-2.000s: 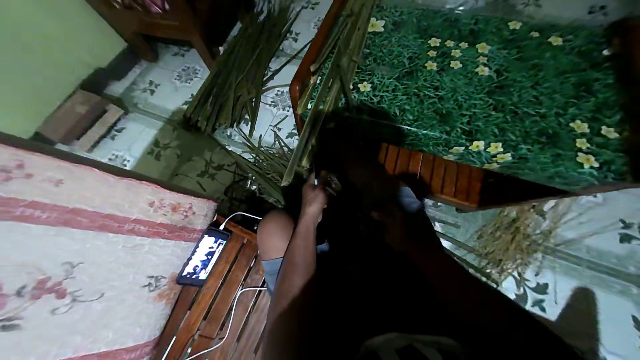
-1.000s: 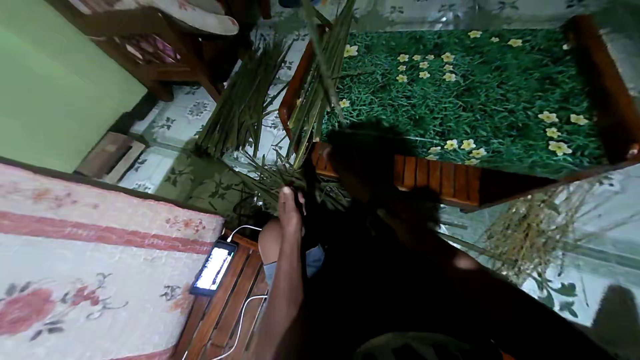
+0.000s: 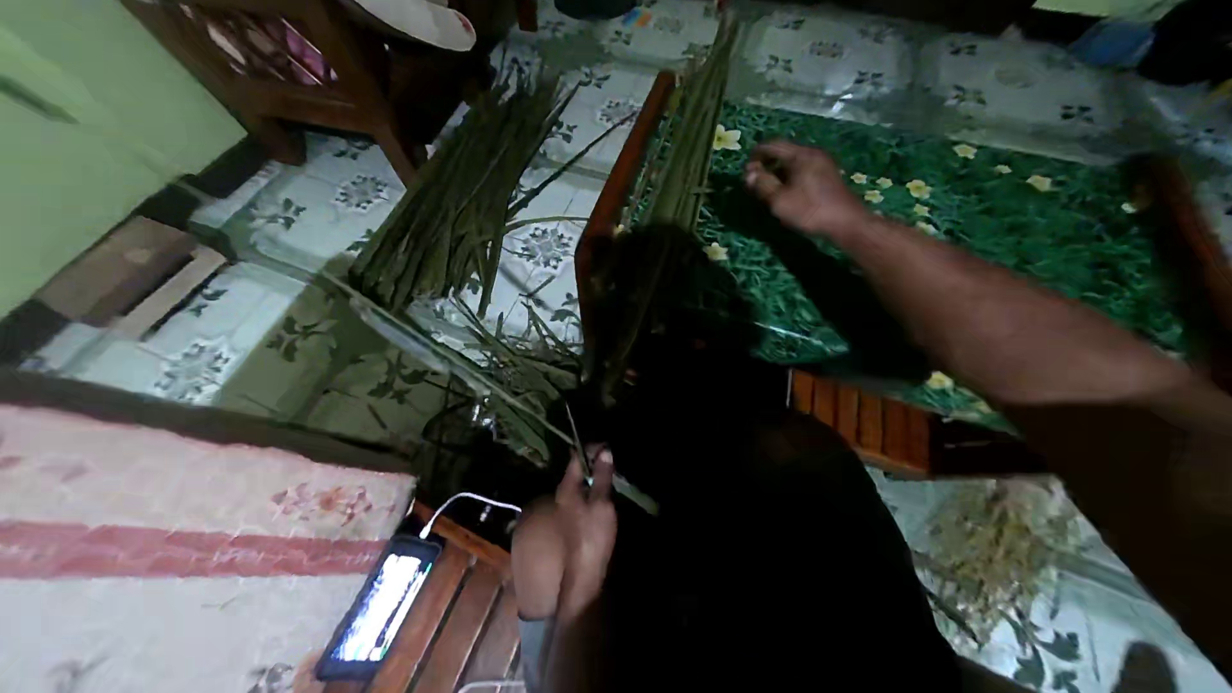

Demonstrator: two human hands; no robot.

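Note:
My left hand (image 3: 589,486) is low in the middle, by my knee, its thumb and finger pinched on a thin blade-like piece (image 3: 577,438); whether this is a knife or a strip is unclear. A long pale leaf strip (image 3: 462,366) runs up and left from beside that hand. My right hand (image 3: 794,183) is raised over the green flowered table cover (image 3: 1039,260), fingers curled; whether something is between them cannot be told. Just left of it, a bundle of long leaf strips (image 3: 688,164) lies along the table's edge. Another bundle (image 3: 462,192) lies on the tiled floor.
A phone with a lit screen and white cable (image 3: 380,602) rests on the slatted wooden bench (image 3: 462,616), beside a flowered cushion (image 3: 192,539). A wooden chair (image 3: 337,106) stands at upper left, a cardboard box (image 3: 120,269) by the wall. Dry scraps (image 3: 1001,549) lie lower right.
My right hand has moved out of the dark area near my lap to above the green table cover. The view has shifted somewhat.

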